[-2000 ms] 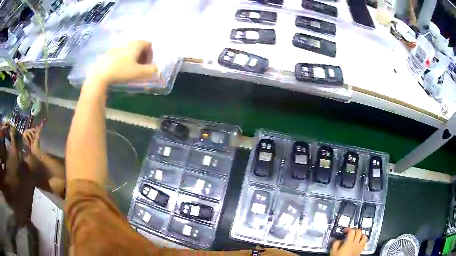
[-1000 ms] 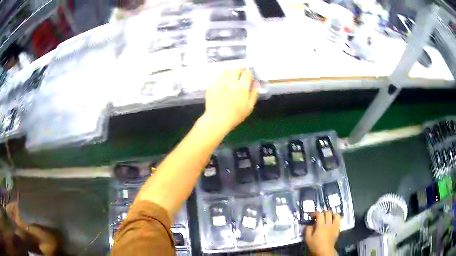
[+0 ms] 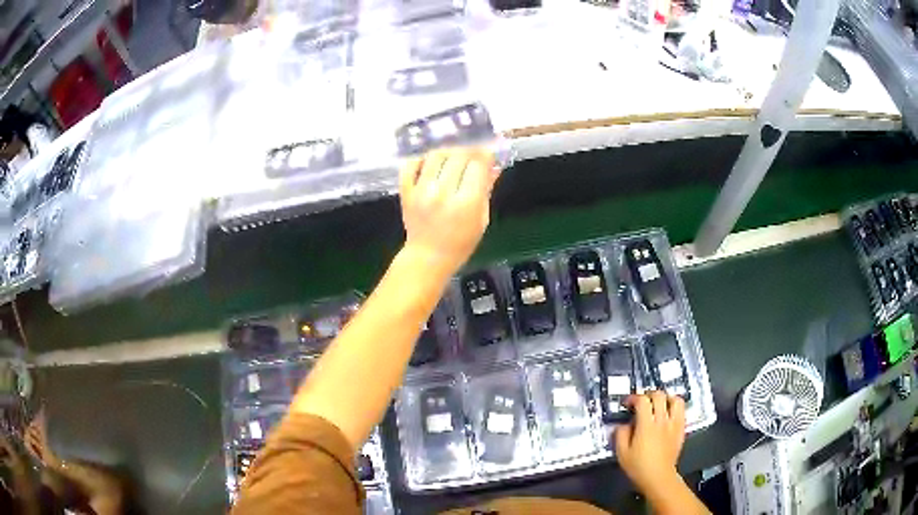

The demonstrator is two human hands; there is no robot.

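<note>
My left hand (image 3: 448, 206) is at the front edge of the raised white shelf, its fingertips against the tray edge and a black housing (image 3: 443, 129); whether it grips is hidden. My right hand (image 3: 652, 433) has its fingertips at the lower right of a clear tray (image 3: 523, 360) on the bench, over the lower ends of two black housings (image 3: 617, 381); its grip is unclear. That tray holds housings along its back row. Three front pockets show paler housings, seemingly through the plastic.
Another clear tray (image 3: 252, 402) lies left, partly behind my left arm. Clear trays (image 3: 131, 226) are stacked on the shelf's left. A slanted white post (image 3: 760, 146) stands right. A round white fan (image 3: 782, 395) and white machine (image 3: 760, 478) are lower right. Someone's hands show lower left.
My left hand has moved right from the clear stack to the housing tray on the shelf, then back slightly, uncovering a front housing. My right hand stays at the bench tray's lower right. The view has shifted.
</note>
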